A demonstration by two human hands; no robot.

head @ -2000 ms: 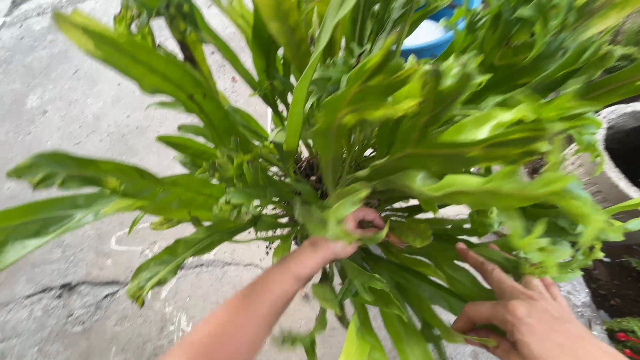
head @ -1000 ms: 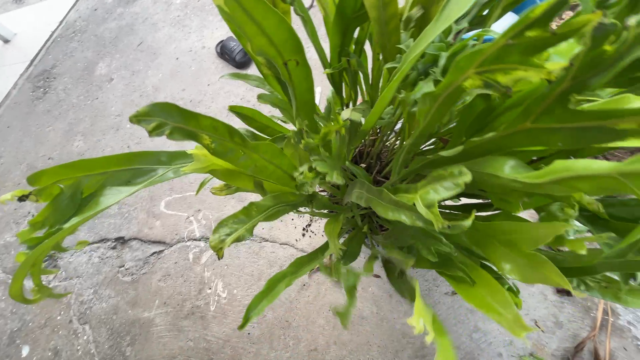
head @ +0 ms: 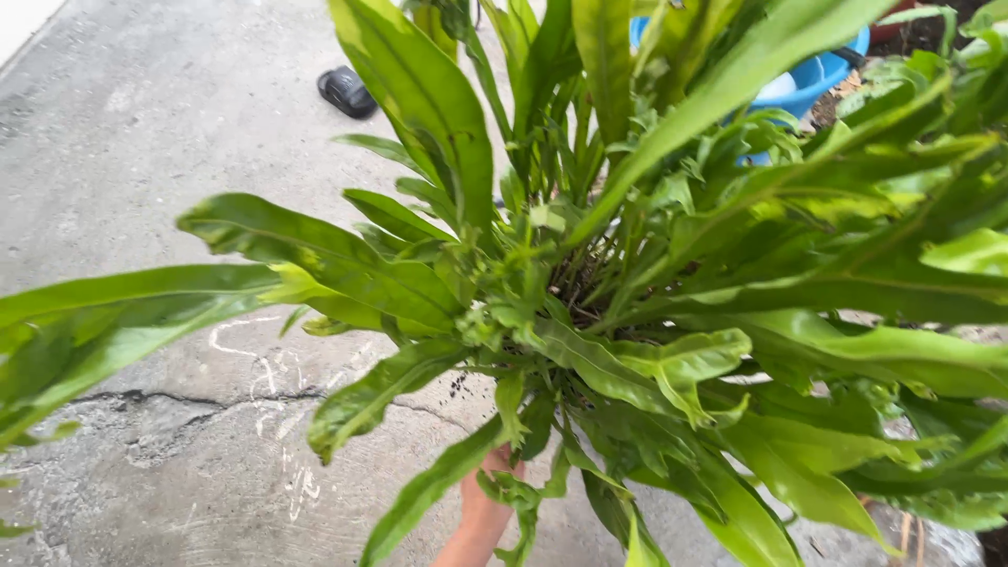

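Note:
A large leafy fern (head: 409,276) with long, strap-like green fronds fills most of the view, its brown stem base showing at the middle. My left hand (head: 501,465) reaches up from the bottom edge into the lower fronds. Leaves cover its fingers, so what they touch or hold is hidden. My right hand is not in view.
Cracked grey concrete (head: 189,181) with chalk-like marks lies below and to the left. A black sandal or shoe (head: 346,92) rests on it. A blue plastic basin (head: 811,83) with something white inside stands behind the fronds at the upper right.
Two seconds ago both hands were among the fronds; one second ago neither showed. Now my left hand is back at the lower fronds, and my right hand is out of view.

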